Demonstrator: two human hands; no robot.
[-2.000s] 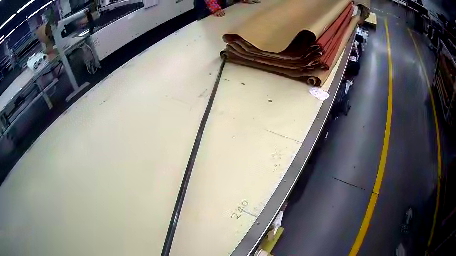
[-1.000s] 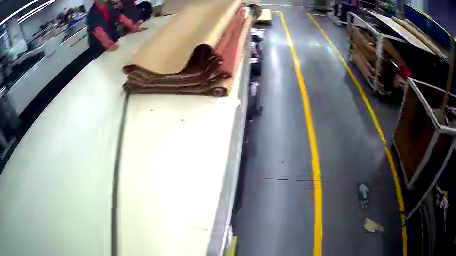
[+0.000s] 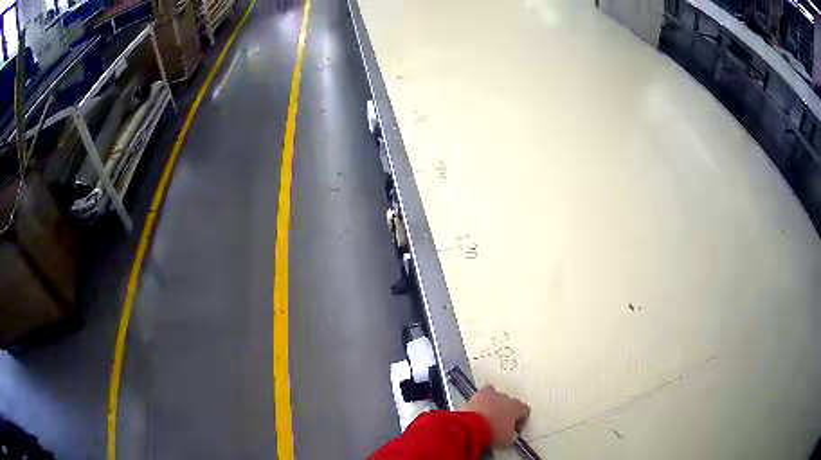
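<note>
My left hand [image 3: 500, 417], bare below a red sleeve, is at the bottom centre. It is closed around a thin dark metallic bar [image 3: 462, 381]. One end of the bar shows over the table's grey metal edge, and another part shows below my hand at the bottom of the picture. The fingers are partly hidden. The bar lies at or just above the cream top of the long cutting table [image 3: 612, 225]. My right hand is not in view.
Handwritten numbers run along the table edge. White and dark items [image 3: 416, 368] stick out under the table. On the left is a grey aisle with yellow lines [image 3: 283, 269], a brown box trolley [image 3: 36, 256] and a cart with rolls [image 3: 126, 148]. Grey machinery [image 3: 729, 81] stands beyond the table.
The view has swung round to the table's other direction. The brown folded pile and the other person have left the picture. My left hand has appeared, holding the bar.
</note>
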